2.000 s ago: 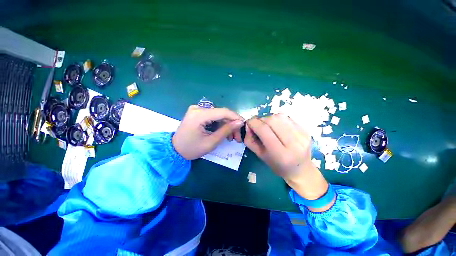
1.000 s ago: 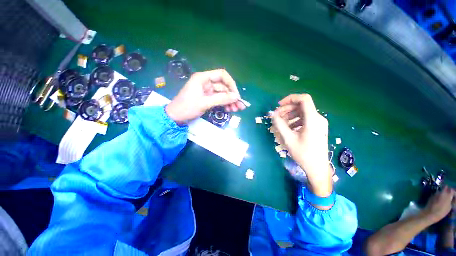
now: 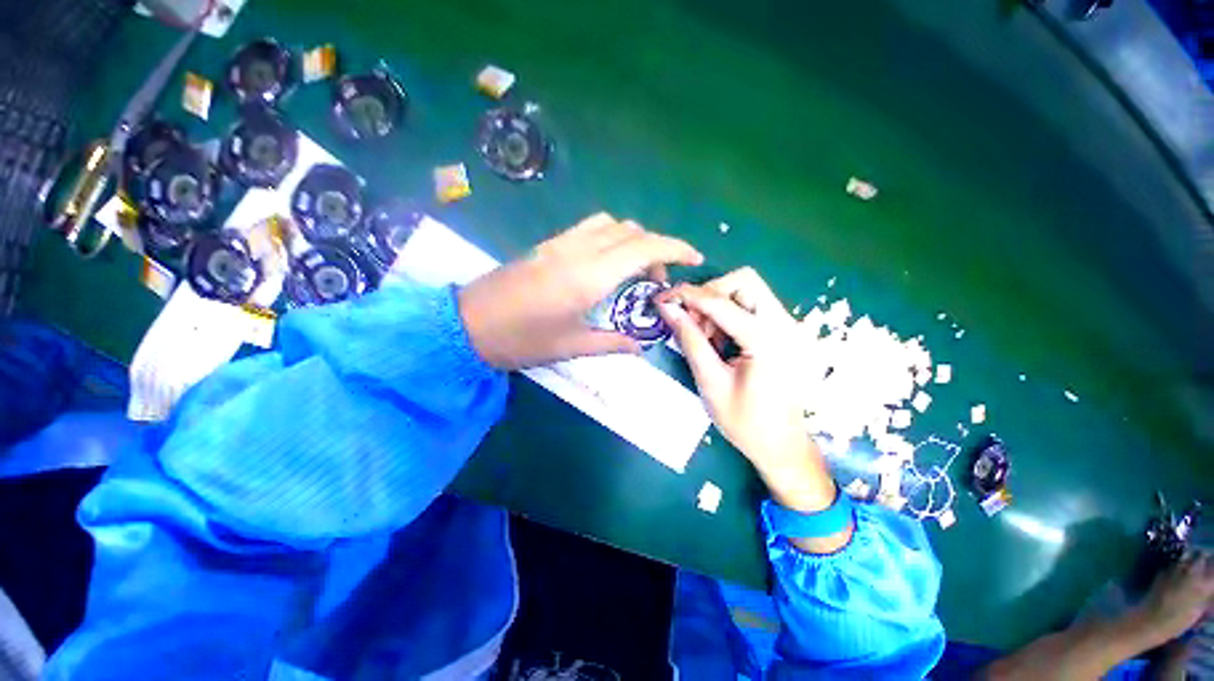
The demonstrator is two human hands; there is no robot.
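Note:
A round electronic housing, black with a pale centre, is held between the thumb and fingers of my left hand, a little above the white label sheet. My right hand has its fingertips on the right edge of the housing's face. Whether a small piece is between those fingertips cannot be told. The label sheet runs slanting under both hands, partly hidden by them.
Several housings and pouch batteries lie at the left, over a second paper strip. Scissors lie at the far left. White square pieces and white rings lie at the right, beside one housing. Another person's hand shows at the lower right.
My left hand has taken hold of the housing that lay on the label sheet. My right hand has moved left, from over the white pieces to the housing. The view has shifted.

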